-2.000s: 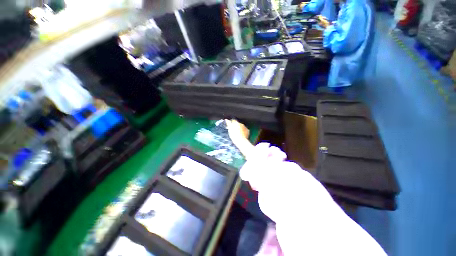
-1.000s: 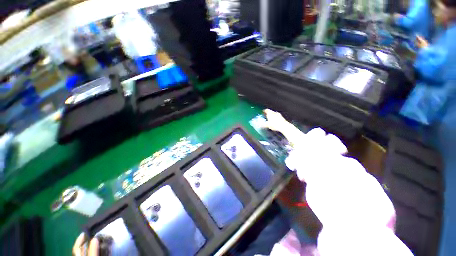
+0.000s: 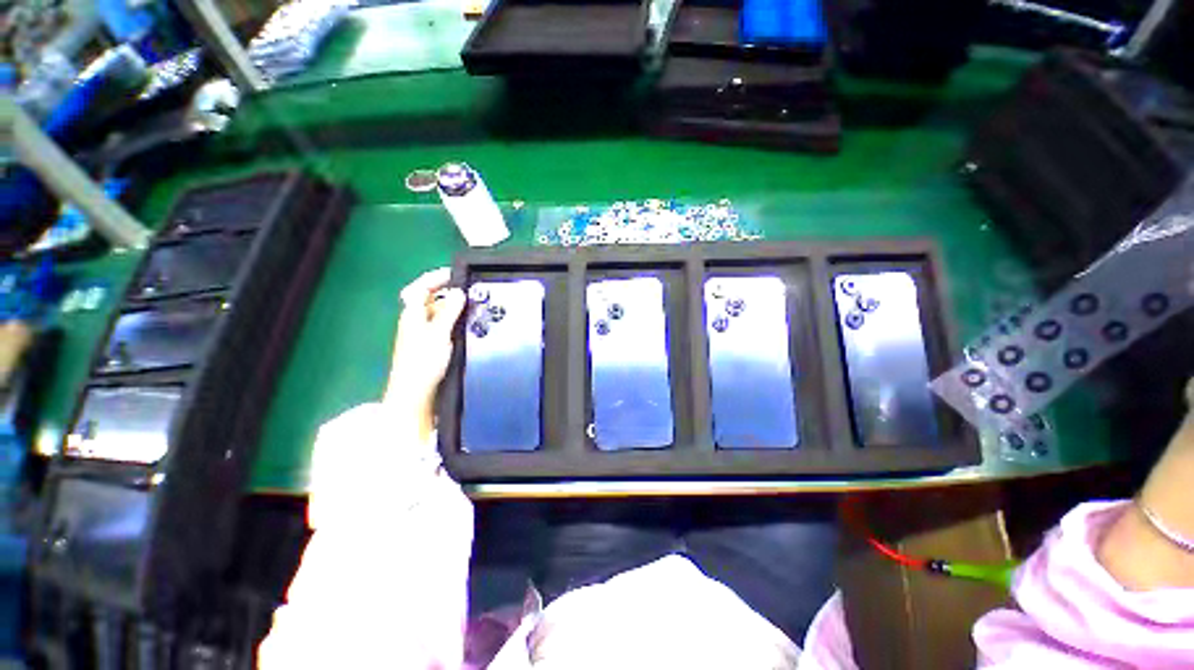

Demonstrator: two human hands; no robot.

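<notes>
A black foam tray [image 3: 694, 465] lies in front of me with smartphones in its pockets, backs up, such as the leftmost phone [image 3: 504, 380]. Round dark lenses show at each phone's upper left. My left hand [image 3: 426, 334] grips the tray's left edge near its upper corner. A clear film strip with dark rings [image 3: 1048, 347] slants in from the right, over the bench beside the tray. My right wrist, with a thin bracelet, shows at the right edge; the hand is cut off, so its hold is hidden.
A pile of tiny pale rings [image 3: 648, 223] lies behind the tray, beside a white bottle [image 3: 474, 212] with its lid open. Tray stacks stand at left [image 3: 197, 380] and right [image 3: 1067, 164], with more trays behind [image 3: 746, 98]. A lime-green tool [image 3: 979, 573] with red hose hangs below the bench edge.
The view has swung onto the tray. My right arm, earlier reaching to the film beyond the tray, is now at the right edge. The film is raised. My left hand has come into fuller view.
</notes>
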